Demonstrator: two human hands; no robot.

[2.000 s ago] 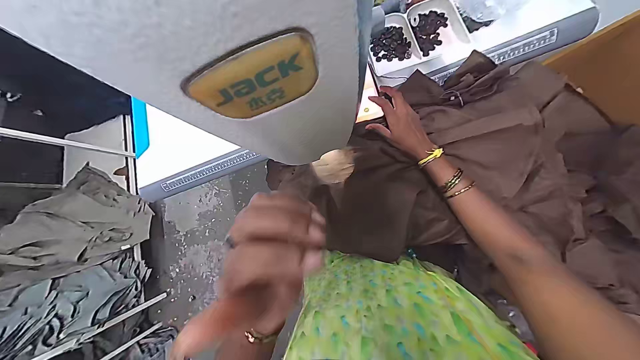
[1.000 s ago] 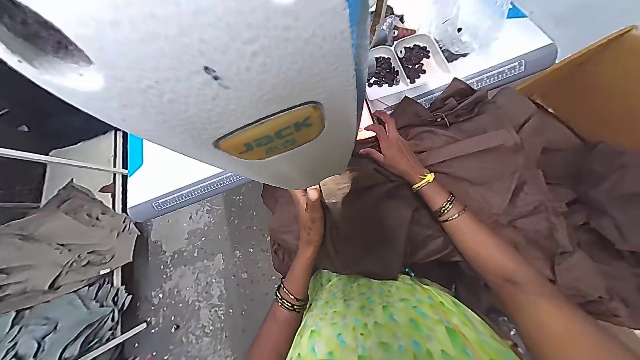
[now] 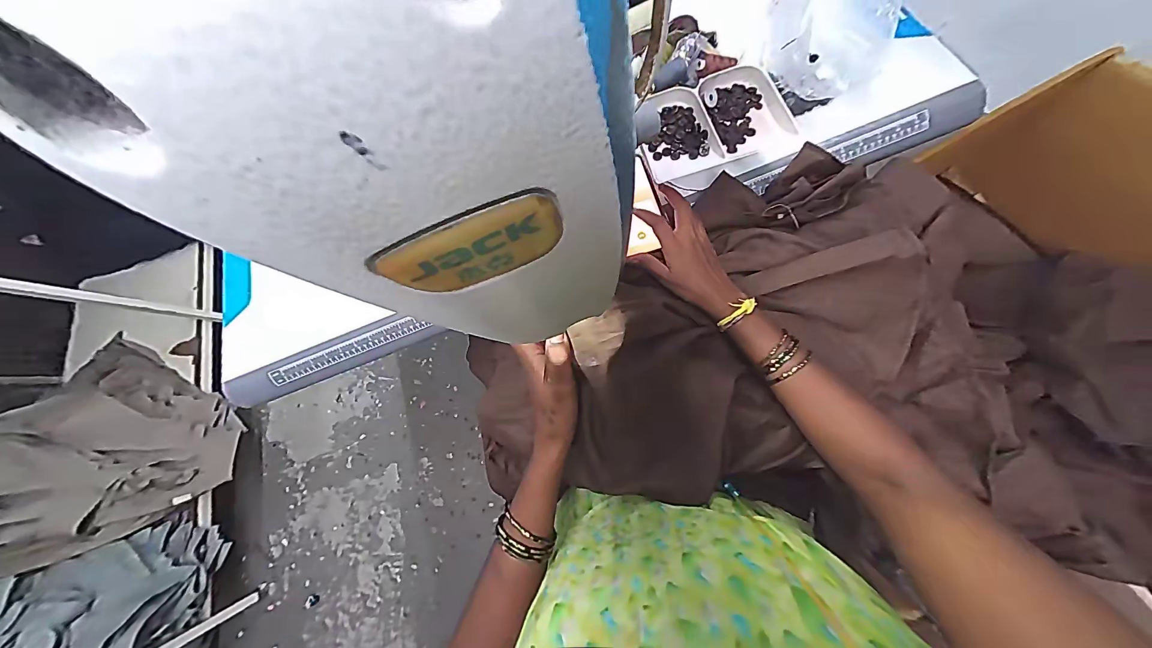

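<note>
A large white sewing machine head (image 3: pixel 468 162) with a Jack badge fills the upper left and middle. Below its lower tip is my left hand (image 3: pixel 551 387), thumb up, at the edge of the brown fabric (image 3: pixel 657 405); the machine hides its fingertips, so its grip is unclear. My right hand (image 3: pixel 684 252), fingers spread, rests on the fabric to the right of the machine head, fingertips near a small lit panel (image 3: pixel 643 216). The brown fabric spreads over my lap and off to the right. A pale round patch of light lies on it between my hands.
Two joined white trays (image 3: pixel 774 126) of dark buttons stand on the white machine table (image 3: pixel 306 346), with a clear plastic bag (image 3: pixel 837 45) behind. A brown cardboard box (image 3: pixel 1062 153) is at the right. Grey garments (image 3: pixel 108 450) hang over rails at the left.
My left hand, blurred and left of the fabric two seconds ago, has moved to the fabric's edge under the machine head. My right hand has stayed about where it was.
</note>
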